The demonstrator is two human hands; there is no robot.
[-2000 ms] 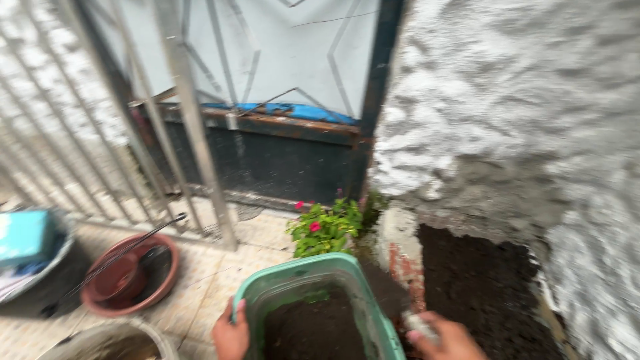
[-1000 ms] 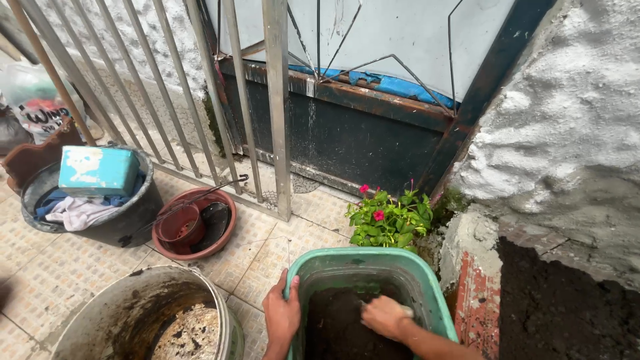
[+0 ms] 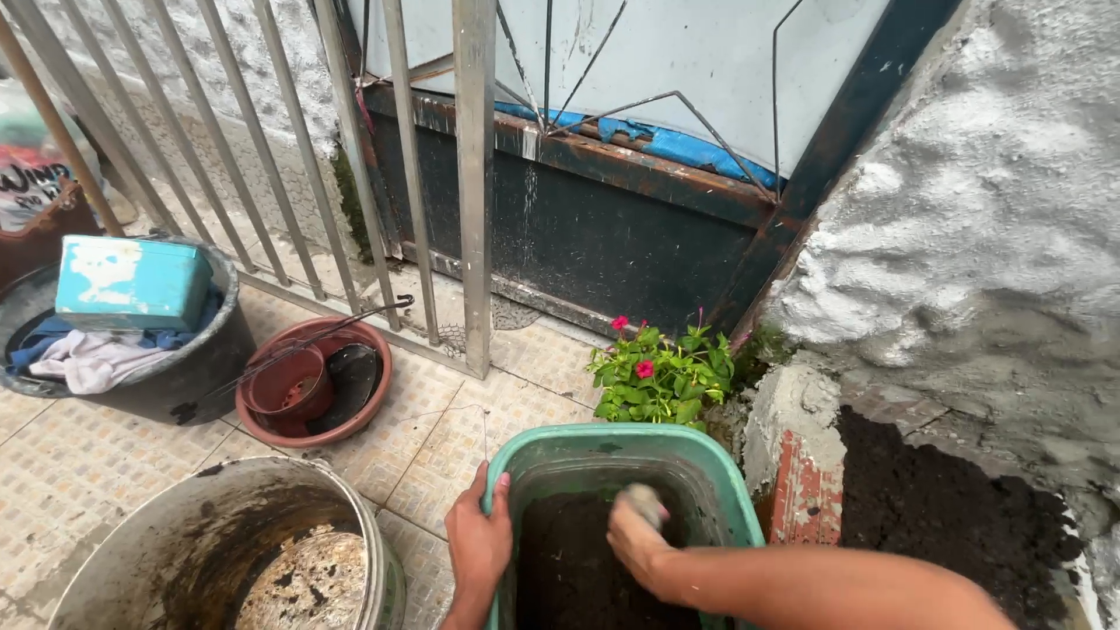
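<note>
A green plastic tub (image 3: pixel 612 430) with dark soil (image 3: pixel 564 560) in it stands at the lower middle. My left hand (image 3: pixel 479 534) grips its left rim, thumb on the inside. Over the soil inside the tub is my right hand (image 3: pixel 637 538), closed around a blurred pale object (image 3: pixel 646 505), perhaps a tool's handle; its lower part is hidden. A flowering plant (image 3: pixel 665 372) with red blooms grows just behind the tub.
A dirty white bucket (image 3: pixel 219 542) is at lower left. Behind it sit a reddish plastic basin (image 3: pixel 376 411) with pots and a black tub (image 3: pixel 175 385) of cloths. Metal bars (image 3: pixel 477 192) rise behind. A brick edge (image 3: pixel 805 490) borders a soil bed (image 3: pixel 945 525) at right.
Two seconds ago my right hand was right of the tub, beside the soil bed, with a tool; now it is inside the tub. My left hand stays at the rim. The view has swung left.
</note>
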